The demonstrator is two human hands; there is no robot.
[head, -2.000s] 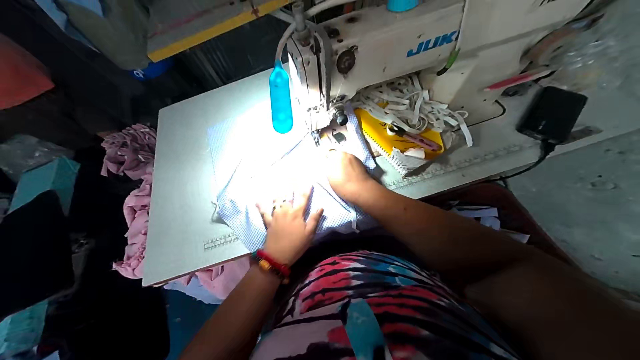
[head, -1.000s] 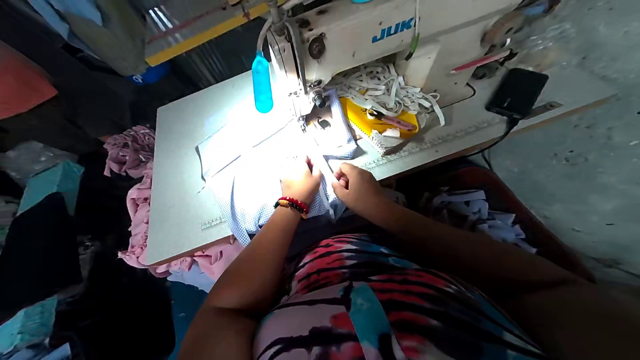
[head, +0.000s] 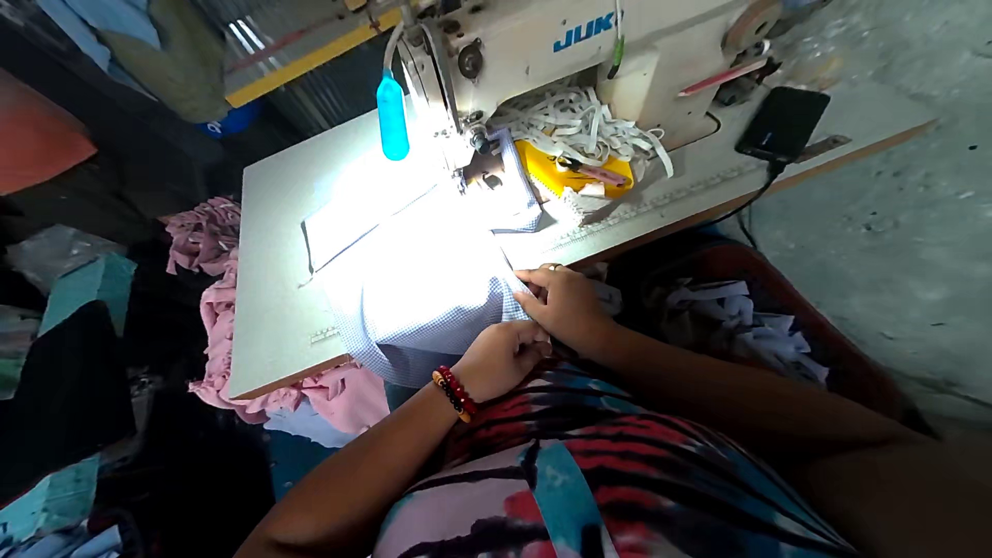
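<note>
A light blue-and-white checked fabric piece point(head: 434, 302) lies on the sewing machine table, its upper part washed out by the lamp light and running up to the needle area of a Juki sewing machine point(head: 535, 46). At the table's front edge, my left hand point(head: 504, 358) pinches the cloth's near right edge, wearing a beaded bracelet. My right hand point(head: 564, 306), a ring on one finger, grips the same edge just above and to the right. Some fingertips are hidden by the folds and by the hands themselves.
White elastic strips point(head: 577, 124) and a yellow item point(head: 573, 170) with small snips lie right of the needle. A black box-shaped device point(head: 783, 124) with a cable sits farther right. Pink fabric point(head: 221, 310) hangs at the left; a bin of scraps point(head: 744, 325) stands below right.
Both hands have moved from the cloth near the needle down to the table's front edge. The cloth's near part has come with them, and its edge is now held between them.
</note>
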